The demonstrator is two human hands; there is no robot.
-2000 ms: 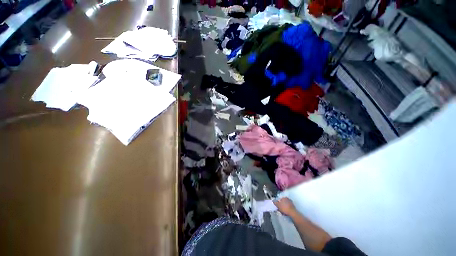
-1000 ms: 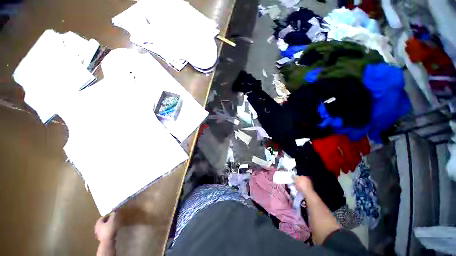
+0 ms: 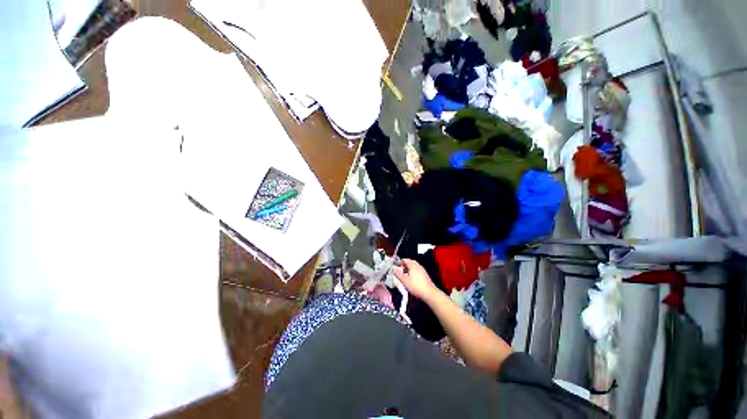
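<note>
A large white panel stack (image 3: 106, 270) fills the left foreground, close to the camera. A white cut piece stack (image 3: 176, 90) lies beside it, its lower end under a small open box (image 3: 277, 199) with speckled contents and slim green and blue items. My right hand (image 3: 408, 277) is past the table edge, over the floor, its fingers closed on thin pale strips; their exact kind is unclear. My left hand cannot be made out; only a blurred brownish patch shows at the lower left rim.
Another white stack (image 3: 328, 57) lies at the table's far edge, near a thin yellowish strip (image 3: 393, 87). The brown table (image 3: 328, 164) ends beside my body. Coloured cloth piles (image 3: 491, 155) and scraps cover the floor. A metal-framed rack (image 3: 667, 106) holding cloth stands at right.
The view has moved closer to the stacks. The large panel stack now looks nearer and apart from the piece under the box. My left hand has gone from clear view. The wide white sheet at right is gone.
</note>
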